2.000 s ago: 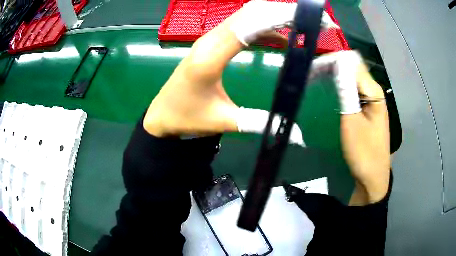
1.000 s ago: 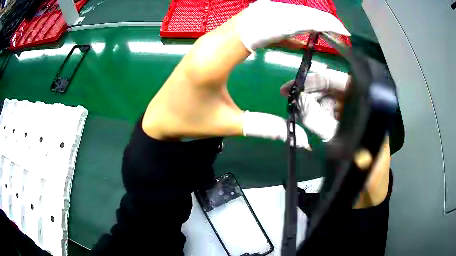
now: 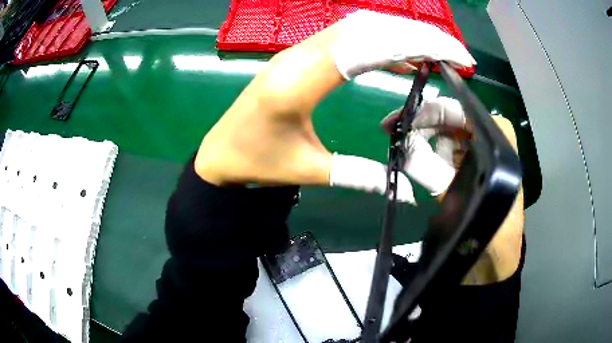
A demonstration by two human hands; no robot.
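My left hand (image 3: 282, 127), in white finger cots, grips a black phone middle frame (image 3: 496, 175) with its fingers at the top and thumb at the side. The frame is tilted nearly edge-on, close to the camera, and looks huge. My right hand (image 3: 429, 144), also in finger cots, is behind the frame with curled fingers close to its thin side. The frame partly covers this hand, so I cannot tell whether it holds a tool. Another black phone frame (image 3: 296, 260) lies on a white foam sheet (image 3: 272, 315) at the near edge.
A white blister tray (image 3: 54, 214) lies at left. A third black frame (image 3: 63, 108) lies on the green surface (image 3: 154, 100) at far left. Red baskets stand at the far side (image 3: 305, 23) and far left (image 3: 57, 40). A grey panel (image 3: 557, 134) bounds the right.
The held frame has turned from showing a narrow dark face to its open side, its near end now lower right. My right hand has moved left behind it. The far-left frame has shifted left.
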